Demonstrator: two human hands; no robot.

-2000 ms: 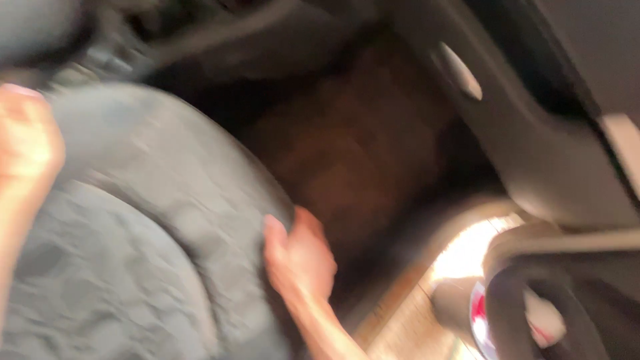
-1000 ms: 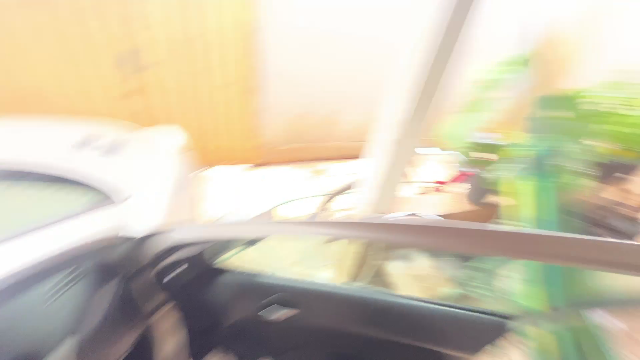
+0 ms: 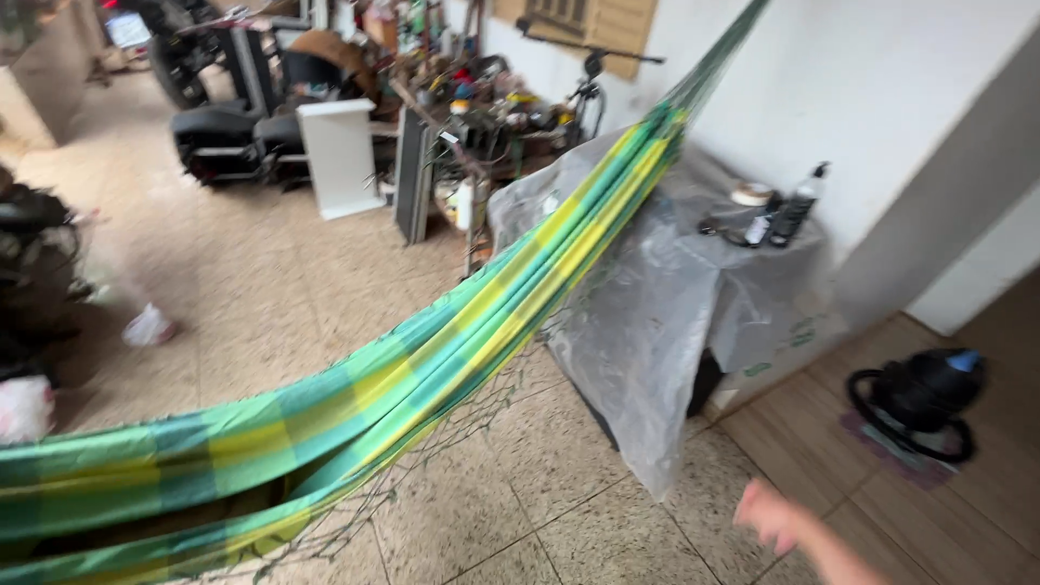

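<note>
My right hand (image 3: 768, 516) is at the lower right, over the tiled floor, slightly blurred, with its fingers loosely bent and nothing seen in it. My left hand is out of view. A green, yellow and blue checked cloth hammock (image 3: 455, 357) hangs across the view, from the lower left up to cords at the top right. Behind it a plastic sheet (image 3: 642, 325) covers a table-like object by the wall. On the sheet stand a black pump bottle (image 3: 799, 207), a roll of tape (image 3: 751, 193) and small dark items.
A black vacuum cleaner (image 3: 926, 398) with its hose stands on the floor at the right. Black seats (image 3: 215, 142), a white panel (image 3: 340, 158) and a cluttered workbench (image 3: 520, 146) line the back. Plastic bags (image 3: 149, 327) lie on the floor at the left, near dark machinery (image 3: 32, 260).
Two seconds ago both hands were at a grey padded piece beside a car interior. The view has swung away from the car to the hammock and floor. My left hand has left the view.
</note>
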